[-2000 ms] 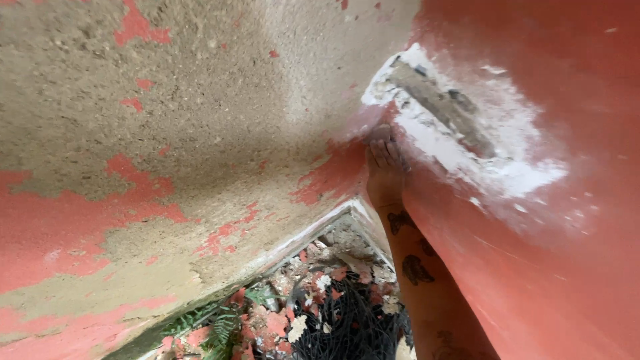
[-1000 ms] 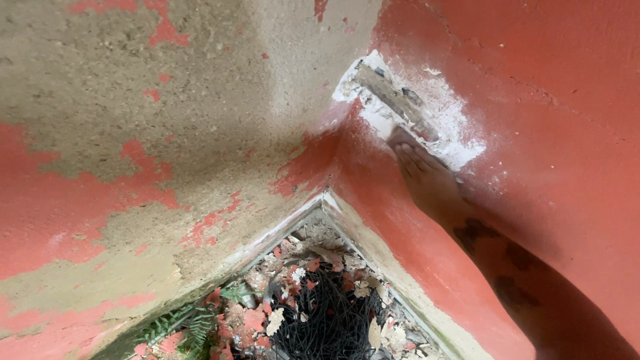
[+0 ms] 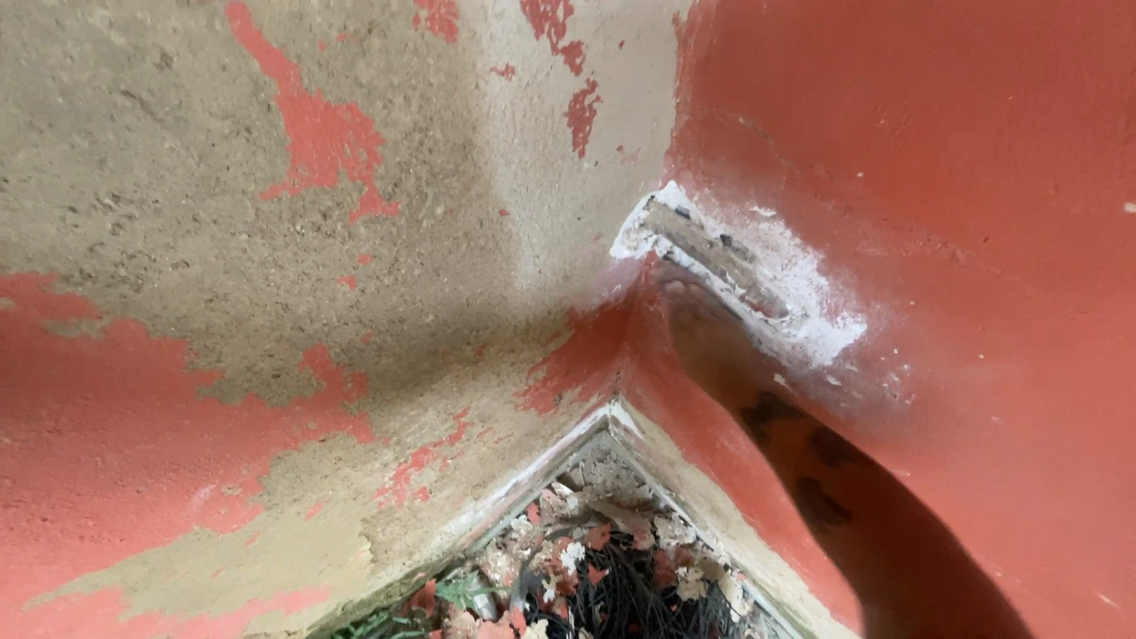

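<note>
My right hand [image 3: 697, 311], blurred, is against the red wall just below a patch of white filler [image 3: 821, 319]. Its fingers point up and left towards the inner corner of the walls, and its tattooed forearm comes in from the lower right. Whether the fingers hold anything is hidden. Inside the white patch runs a rough grey-brown strip [image 3: 719, 257], slanting down to the right, with small dark spots along it. White dust smears the red paint around it. My left hand is out of view.
The left wall [image 3: 426, 222] shows bare, rough plaster with flaking red paint. Below the corner, a pale-edged ledge [image 3: 532, 470] meets at a point. Beneath it lie paint flakes [image 3: 692, 581], dark stringy strands [image 3: 621, 595] and green fern leaves [image 3: 382, 626].
My right hand has moved along the patch's lower edge: from near the corner to farther right, then back left towards the corner. The view has shifted somewhat.
</note>
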